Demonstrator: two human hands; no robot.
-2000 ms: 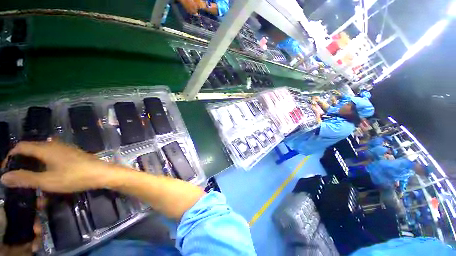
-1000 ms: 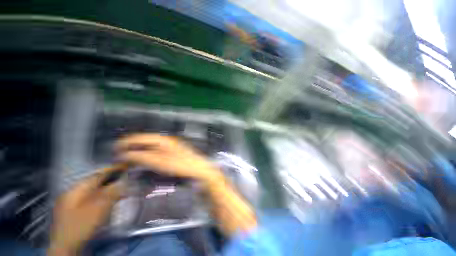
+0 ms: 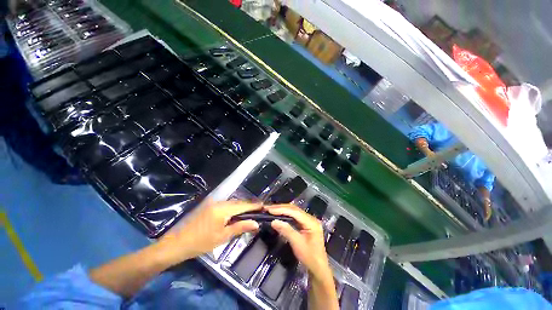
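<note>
My left hand (image 3: 209,227) and my right hand (image 3: 305,236) are both bare and meet over the clear blister tray (image 3: 378,266). Together they hold one black handset (image 3: 261,217) edge-on, thumbs on the near side and fingers on the far side. Whether a cover is fitted on it cannot be told. The clear tray has two rows of pockets with black units, such as one closed unit (image 3: 340,237) at the right. My hands hide part of the tray's middle. The black blister tray (image 3: 175,133) lies to the left, with a white strip (image 3: 245,163) between the trays.
The green conveyor belt (image 3: 387,187) runs behind, with clear trays of black units (image 3: 315,130) on it. A white metal frame (image 3: 423,60) slants over the right side, with an orange bag (image 3: 481,82). Another person's blue sleeve (image 3: 434,132) shows beyond. Another clear tray (image 3: 60,36) lies at far left.
The view has swung left, bringing the black tray into sight. My hands, blurred a second ago, are now together on the handset above the clear tray.
</note>
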